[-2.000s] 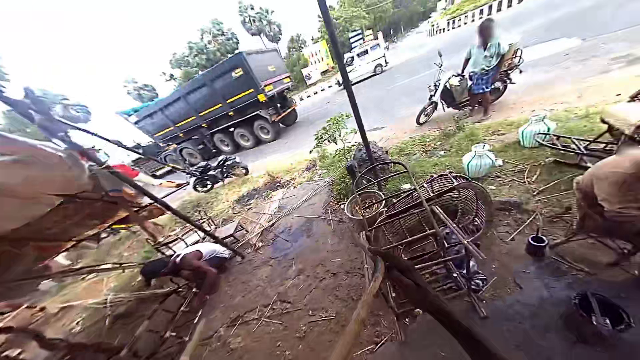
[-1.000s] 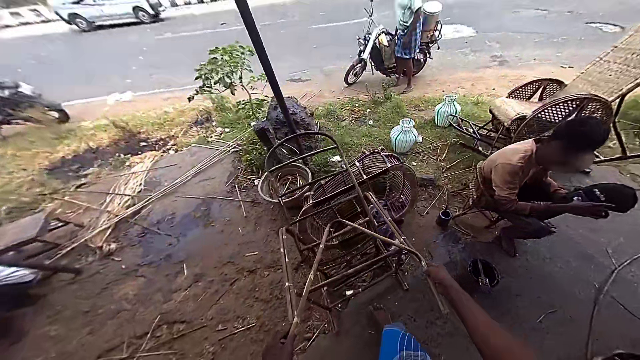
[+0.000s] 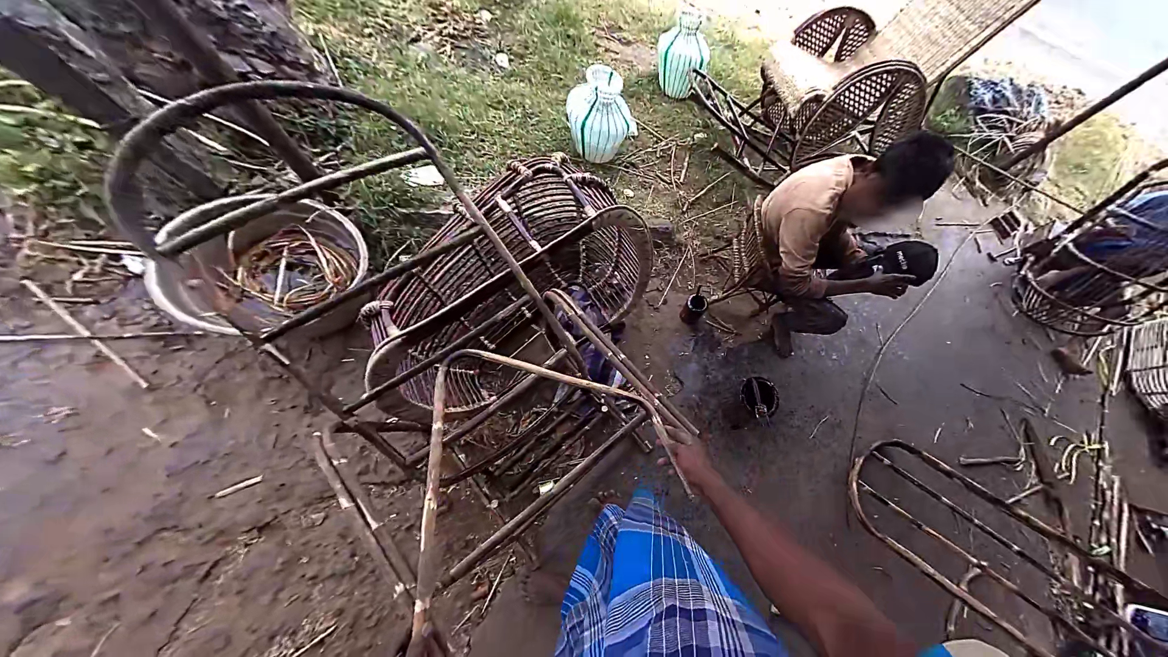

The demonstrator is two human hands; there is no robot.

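My right hand point(image 3: 689, 458) grips one end of a bent U-shaped cane rod point(image 3: 432, 493), beside the chair frame. At the bottom edge, my left hand point(image 3: 425, 642) is mostly cut off and closed around the rod's other end. The rod lies across a cane chair frame point(image 3: 301, 192) with a curved back hoop, which stands tilted in front of me. Behind the frame, a round woven cane stool or chair base point(image 3: 511, 237) lies on its side. A wide basin point(image 3: 351, 239) holding coiled cane strips is at the left.
A person point(image 3: 808, 219) sits low at the right, holding a black cap point(image 3: 899, 262). Small dark pots point(image 3: 759, 398) stand on the wet ground. Two striped jugs point(image 3: 600, 119) and a woven cane chair point(image 3: 858, 109) are behind. A looped cane frame point(image 3: 967, 538) lies at lower right.
The view has swung down and closer to the chair frame since the earlier frames. Both hands, absent two seconds ago, hold the bent rod one second ago and now.
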